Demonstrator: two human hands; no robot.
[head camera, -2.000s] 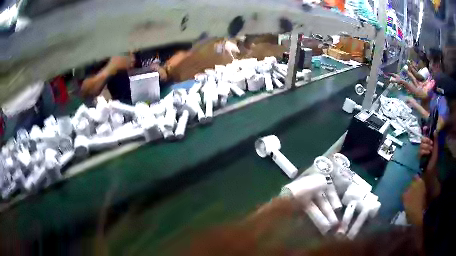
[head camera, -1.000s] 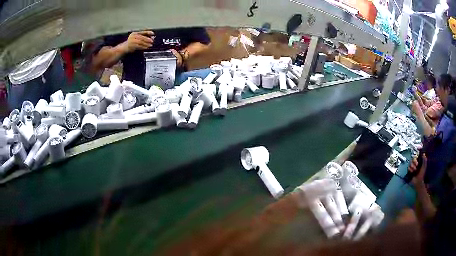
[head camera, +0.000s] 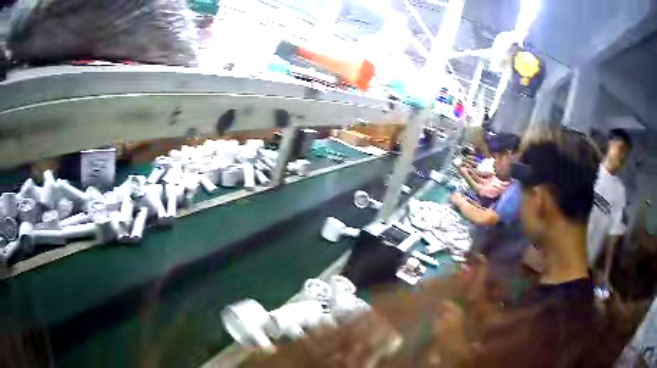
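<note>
Several white handheld fans (head camera: 330, 296) lie in a small heap at the belt's near edge, bottom centre. Another white fan (head camera: 247, 320) lies at the heap's left end, its head toward the belt. A large heap of white fans (head camera: 137, 200) runs along the far side. One fan (head camera: 337, 229) lies on the green belt near a black box, with another fan (head camera: 364, 200) beyond it. A brown, see-through blur covers the bottom centre and right. It may be my hands or forearms, but no fingers show and I cannot tell left from right.
The dark green belt (head camera: 194, 277) runs diagonally to the upper right. A black box (head camera: 371, 260) stands beyond the near heap. A pale shelf beam (head camera: 166, 113) and a post (head camera: 408, 157) cross the view. A dark-haired person (head camera: 562, 215) is close at right, with other people beyond.
The view has swung right and up, showing more of the people and ceiling lights. The fan that lay alone on the near belt no longer shows there; a fan now lies against the near heap's left end.
</note>
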